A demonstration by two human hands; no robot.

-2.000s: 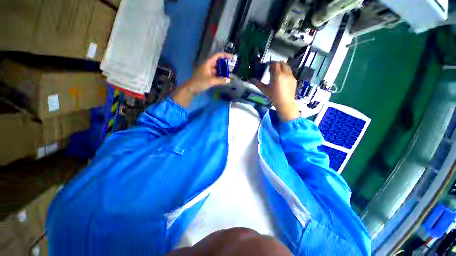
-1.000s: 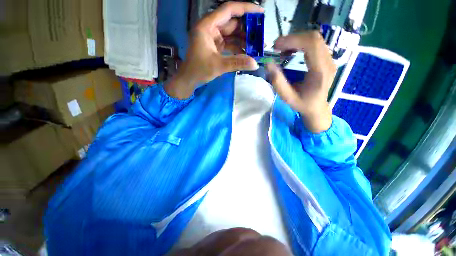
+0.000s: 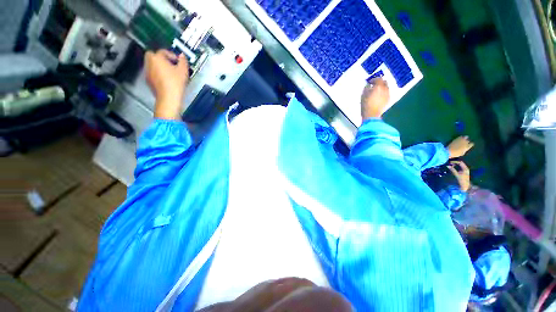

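Observation:
My left hand (image 3: 166,76) is at the machine fixture (image 3: 194,46) at the upper left, its fingertips at the front of the metal mechanism. Whether it holds anything is too small to tell. My right hand (image 3: 375,96) is over the white tray (image 3: 353,100), with a small blue part (image 3: 375,75) at its fingertips, beside the part-filled block. The tray holds blue parts (image 3: 343,39) in tight rows in several blocks.
The machine's pale panel has a red button (image 3: 238,59). A green conveyor (image 3: 405,116) with loose blue parts runs at the right of the tray. Another person in blue (image 3: 491,268) sits at the lower right, hands over the conveyor. Brown cartons (image 3: 67,210) are at the lower left.
The view has turned toward the tray and conveyor. My hands have moved apart from in front of my chest: the left to the machine, the right to the tray.

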